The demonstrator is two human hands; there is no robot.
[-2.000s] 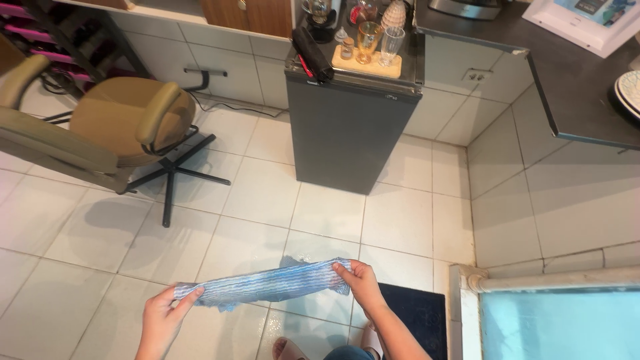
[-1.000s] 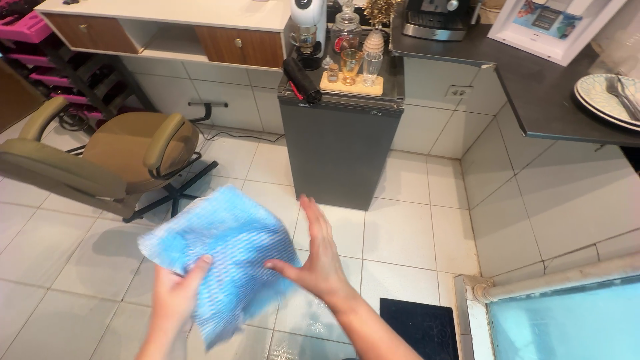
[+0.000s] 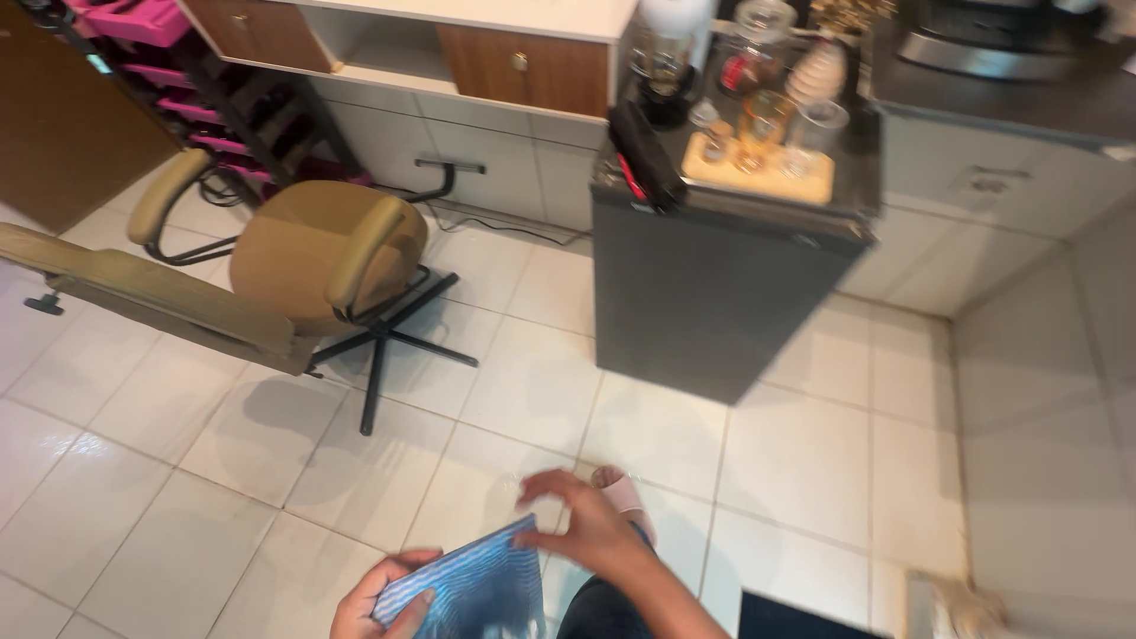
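A thin blue-and-white striped cloth (image 3: 475,581), folded to a straight upper edge, is low in the middle of the head view. My left hand (image 3: 390,595) grips its left end, thumb on the front face. By the cloth's upper right corner, my right hand (image 3: 581,528) has its fingers spread, the thumb at the corner and the forefinger lifted off. Whether that thumb presses on the cloth cannot be told. The cloth's lower part runs out of the frame.
An office chair (image 3: 311,248) stands on the tiled floor at left. A dark mini fridge (image 3: 701,293) carries a wooden tray (image 3: 759,173) with glasses. A dark mat (image 3: 799,619) lies at lower right. My foot in a pink slipper (image 3: 621,493) shows beyond my right hand.
Two seconds ago both hands held the cloth stretched in a long strip; one second ago it was spread broad with my right hand off it. Now it is folded smaller, with my right hand at its corner.
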